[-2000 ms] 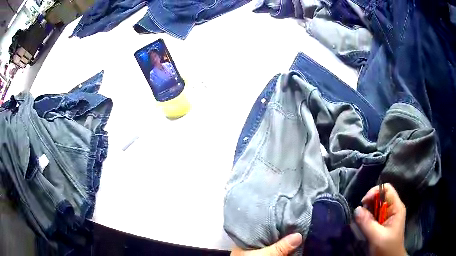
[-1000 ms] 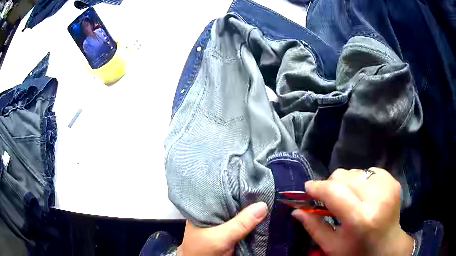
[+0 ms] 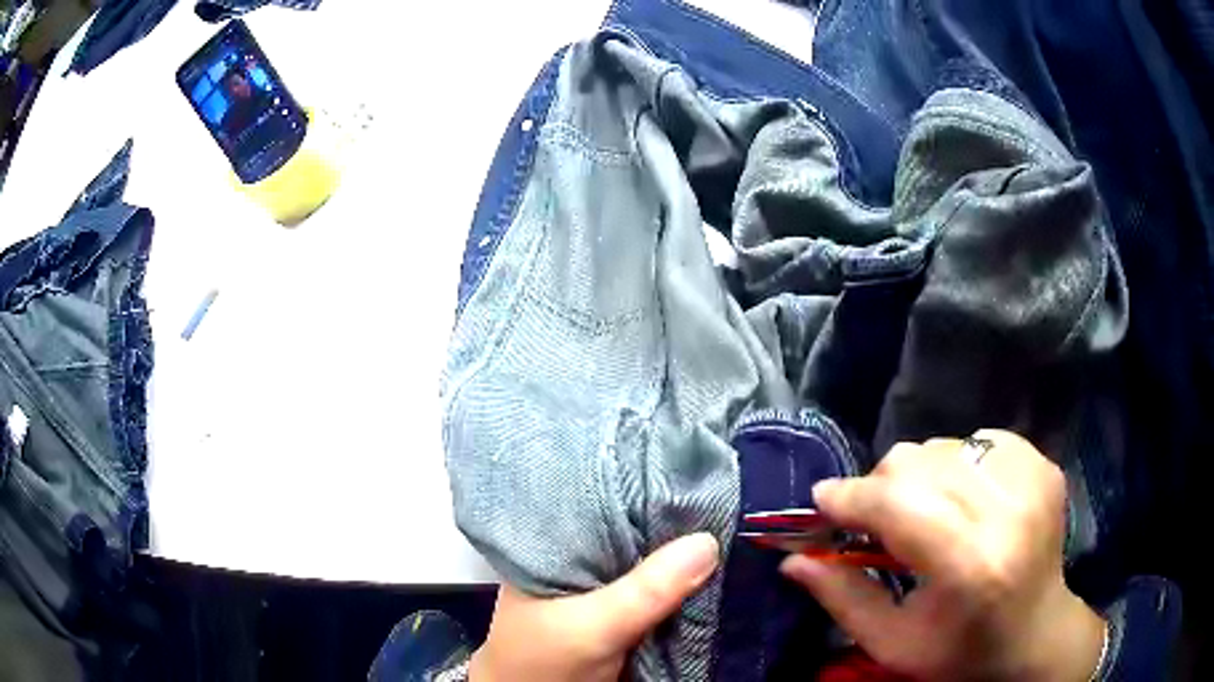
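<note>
A pale grey-blue, inside-out denim garment (image 3: 559,386) lies on the white table and hangs over its front edge. My left hand (image 3: 599,620) grips its lower part, thumb on top. My right hand (image 3: 952,560) holds orange-red thread snips (image 3: 812,533) between thumb and fingers. Their blades point left and lie at the dark blue inner band (image 3: 792,466) beside my left thumb. Whether the blades cut a thread is too small to tell. The fingers under the cloth are hidden.
A lit smartphone (image 3: 244,100) leans in a yellow holder (image 3: 290,180). A small thin grey-blue stick (image 3: 200,315) lies on the table (image 3: 320,400). Another inside-out garment (image 3: 67,360) drapes over the left edge. A large dark blue denim heap (image 3: 1132,173) is at the right.
From two seconds ago, the view has shifted right and down, and my right hand has brought the snips left to the dark band. Since one second ago, the hands have barely moved; the phone picture differs.
</note>
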